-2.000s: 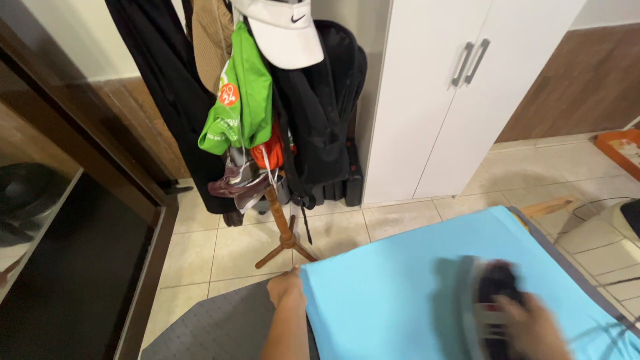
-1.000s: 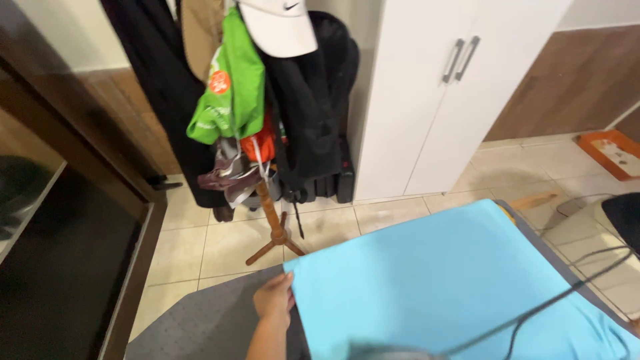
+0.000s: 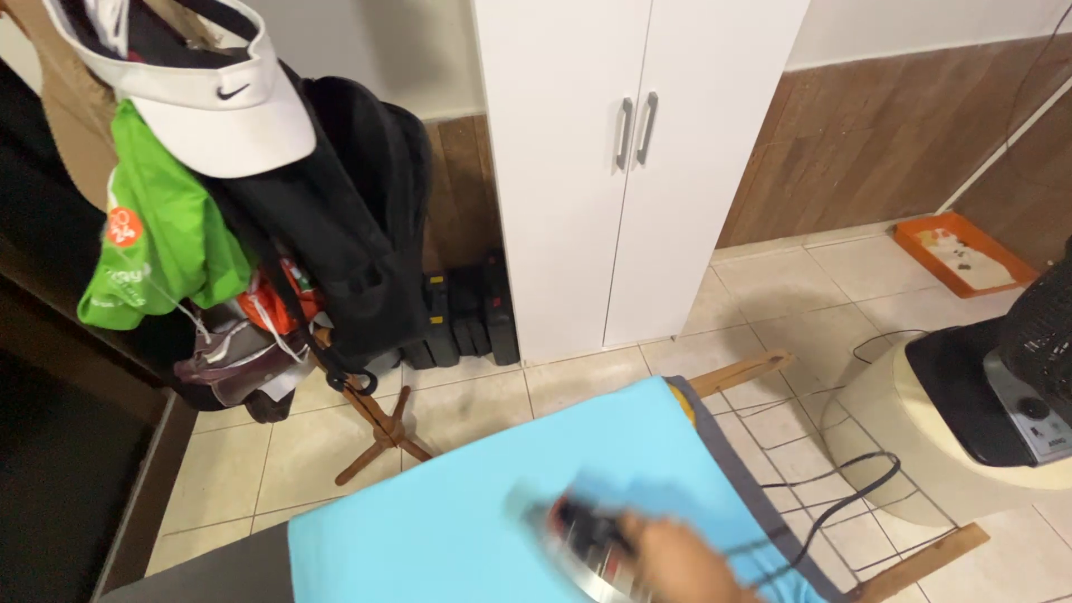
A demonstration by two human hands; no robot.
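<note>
My right hand (image 3: 682, 557), blurred by motion, is closed around the handle of a clothes iron (image 3: 582, 544) at the lower centre right. The iron is over a light blue cloth (image 3: 435, 511) spread across a grey ironing board (image 3: 218, 565). Its dark cord (image 3: 825, 519) loops off to the right, past the board's edge. Whether the soleplate touches the cloth cannot be told through the blur. My left hand is out of the frame.
A wooden coat stand (image 3: 385, 431) holds a white visor (image 3: 222, 100), a green bag (image 3: 163, 234) and a black backpack (image 3: 368, 201). Behind stands a white cabinet (image 3: 569, 193). At right are a wire rack (image 3: 804, 461), a fan base (image 3: 1034, 410) and an orange tray (image 3: 963, 289).
My left hand, at the cloth's left corner one second ago, has left the view. The iron and my right hand are in clear view again, over the middle of the cloth. The view has shifted.
</note>
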